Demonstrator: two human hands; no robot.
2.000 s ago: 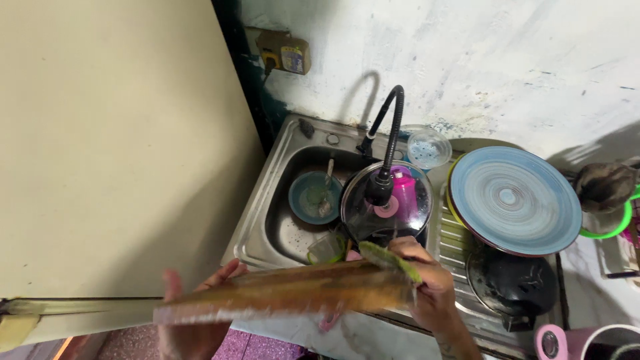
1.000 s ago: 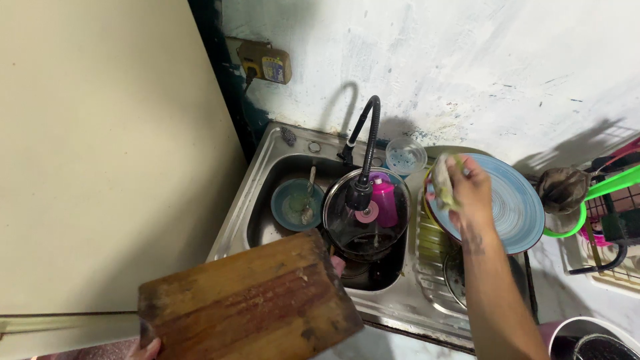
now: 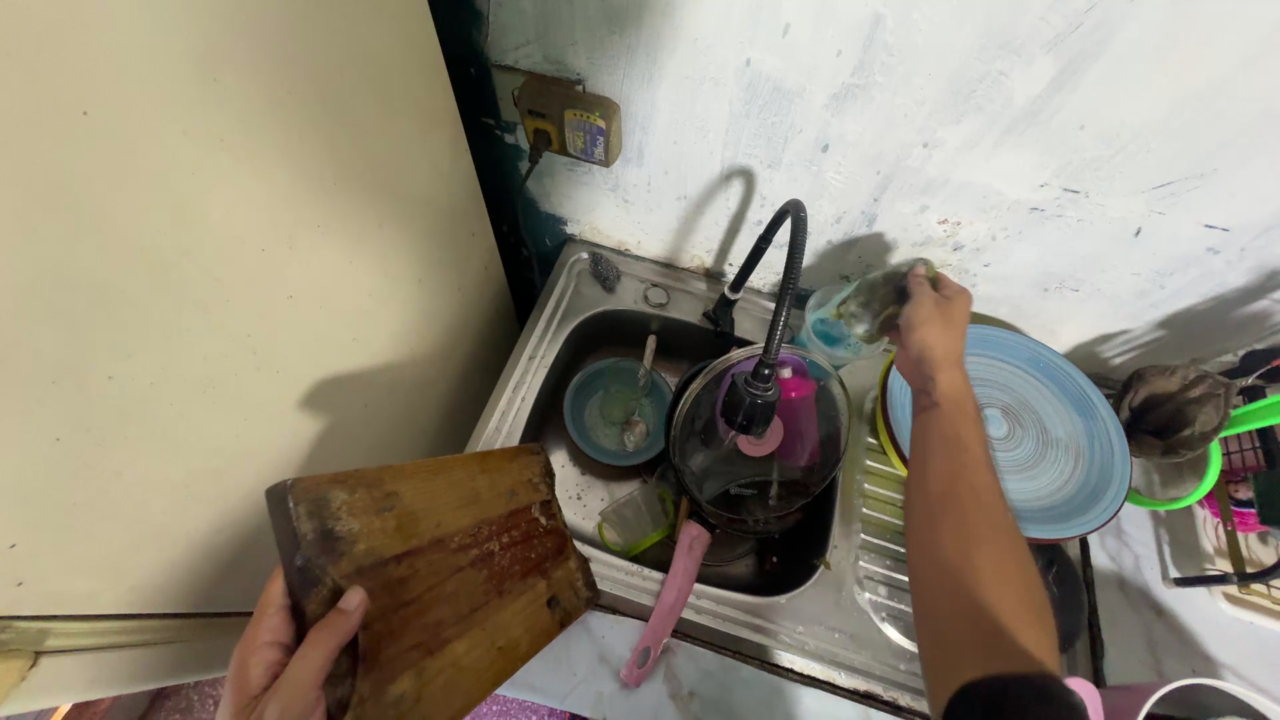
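My left hand point(image 3: 295, 640) grips a dark-edged wooden cutting board point(image 3: 450, 570), tilted in front of the sink. My right hand point(image 3: 932, 315) holds a dull green, wet-looking sponge or scouring cloth point(image 3: 875, 303) over a clear plastic tub point(image 3: 840, 325) with blue contents, behind the sink's right rim. In the steel sink point(image 3: 590, 490) sit a blue bowl point(image 3: 605, 445) with a spoon point(image 3: 640, 410), a green-rimmed clear cup point(image 3: 637, 518) and a pan under a glass lid point(image 3: 735, 490), its pink handle point(image 3: 668, 600) over the front rim. Through the lid shows a magenta bottle.
A black flexible faucet point(image 3: 790, 270) arches over the lid. Large blue plates point(image 3: 1040, 430) lie on the ribbed drainboard point(image 3: 880, 560). A green-rimmed strainer point(image 3: 1170, 490) and a dish rack point(image 3: 1240, 560) stand at the right. A pale panel point(image 3: 230, 300) borders the left; a power adapter point(image 3: 570, 120) hangs on the wall.
My right hand, with the sponge or cloth, has moved left from over the blue plate to the plastic tub. Two seconds ago both hands were at the board; my left hand still holds it.
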